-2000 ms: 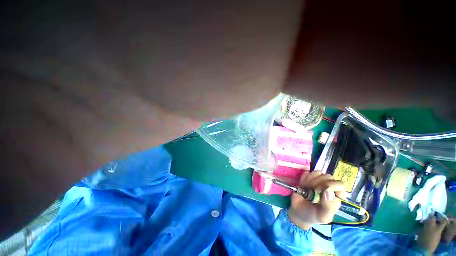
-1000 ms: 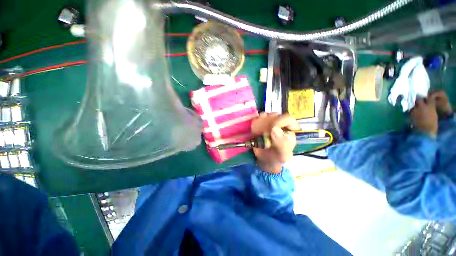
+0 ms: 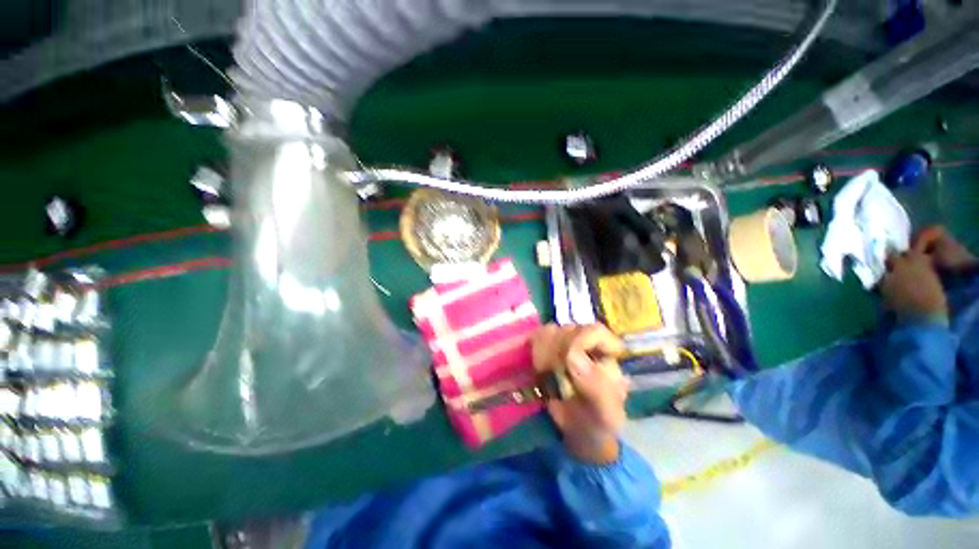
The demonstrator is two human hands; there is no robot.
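My right hand (image 3: 585, 381) holds a soldering iron (image 3: 510, 399) with a dark shaft, its tip pointing left over the lower part of a folded pink-red cloth (image 3: 483, 332) with white stripes. Whether the tip touches the cloth cannot be told. My left hand is not in view. A large clear flared extraction hood (image 3: 301, 354) stands left of the cloth. A round silvery foil-lined bowl (image 3: 451, 227) sits behind the cloth.
A metal tray (image 3: 556, 257) with a yellow sponge (image 3: 630, 302) and tools lies right. Beyond are a beige roll (image 3: 762, 245) and another person's hands (image 3: 918, 281) at a white cloth (image 3: 865, 227). White components (image 3: 54, 397) lie far left. A ribbed duct (image 3: 354, 43) and shiny tube (image 3: 558, 195) cross above.
The large blurred shape covering the upper view two seconds ago is gone. The view has shifted, showing more duct and the left components. My right hand still holds the iron over the cloth.
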